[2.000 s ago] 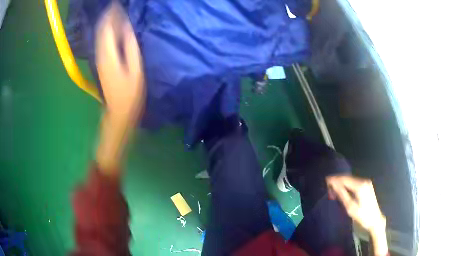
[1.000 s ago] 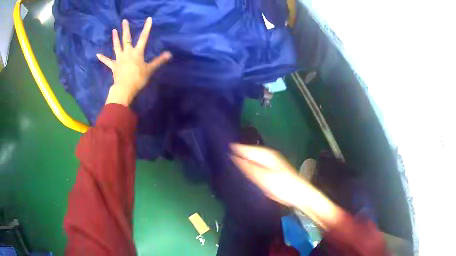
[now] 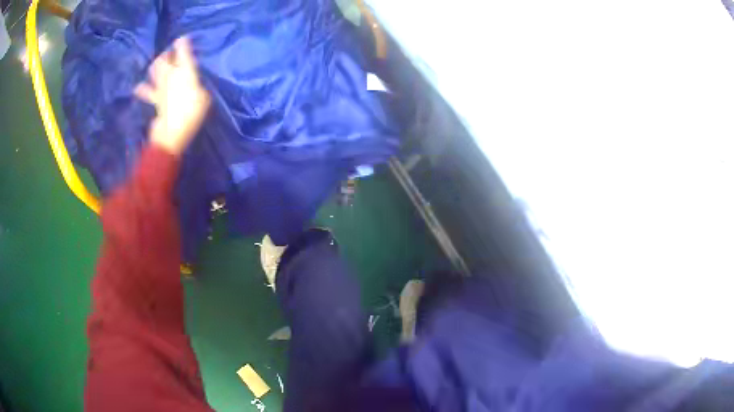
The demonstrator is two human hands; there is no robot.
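Navy jackets [image 3: 265,88], bright blue in the light, lie heaped on the yellow-framed trolley at the upper left, with shiny lining showing and cloth hanging down at the front. My left hand [image 3: 177,100] is blurred above the left part of the heap. Its fingers look apart and I see nothing in it. Another blue cloth [image 3: 491,354], blurred, stretches across the lower right toward the table's near edge. My right hand is not visible. I cannot tell if the cloth hides it.
The trolley's yellow tube [image 3: 52,129] curves down the left. The glaring white table [image 3: 563,145] fills the right, its edge running diagonally. A metal bar [image 3: 430,217] lies below it. On the green floor are a tan paper ticket [image 3: 253,380] and thread scraps. My legs and shoes show at the bottom.
The view has turned toward the table. My left hand has gone from flat and spread on the heap to blurred above it. My right hand has left view, and blue cloth now crosses the lower right.
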